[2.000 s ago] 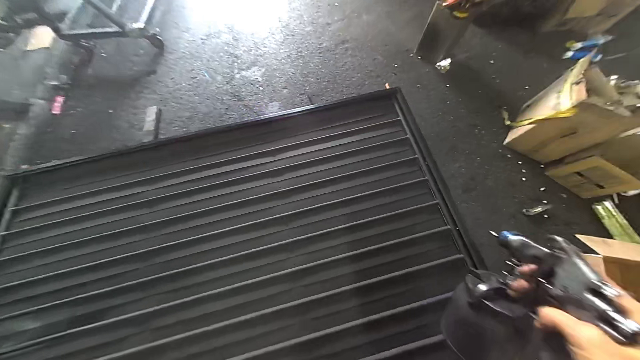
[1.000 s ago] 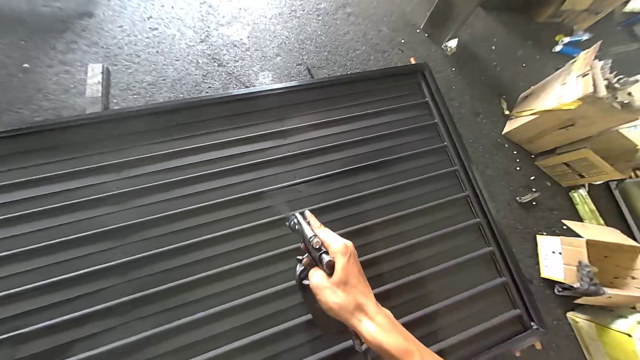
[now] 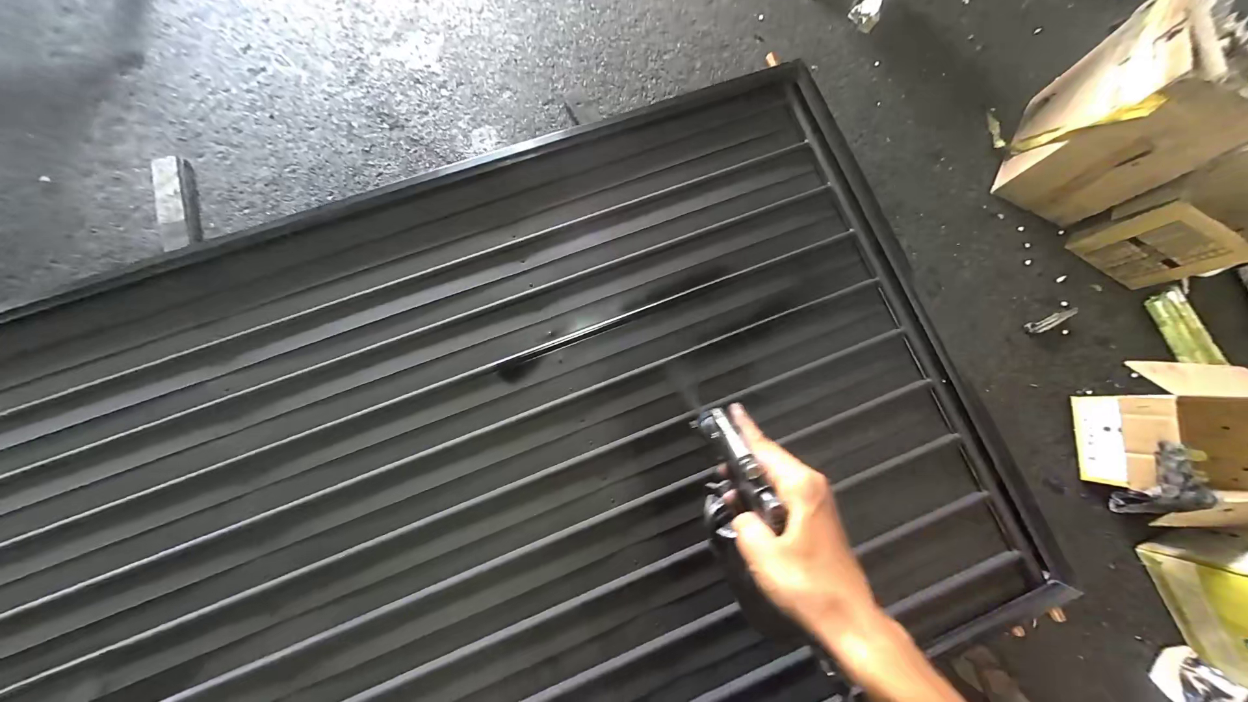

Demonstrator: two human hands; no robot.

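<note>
My right hand (image 3: 795,526) is closed around a metal spray gun (image 3: 743,468), right of the middle of the view. The gun's nozzle points up and left over a black slatted panel (image 3: 390,409), and a faint mist leaves it toward the slats. A dark cup or container hangs partly hidden below the gun. The panel has a raised frame and long parallel slats; a glossy wet-looking streak with dark patches lies along one slat, just beyond the nozzle. My left hand is out of view.
A block (image 3: 176,203) juts from under the panel's far edge. Cardboard boxes (image 3: 1131,146) stand on the dark floor at the right, and an open carton (image 3: 1150,439) with a dark crumpled thing is nearer. Small scraps and a crumpled wrapper (image 3: 865,14) lie on the floor.
Two seconds ago my right hand held the spray gun beyond the panel's right edge; it moved in over the slats, then somewhat right over the last second. Mist now shows at the nozzle.
</note>
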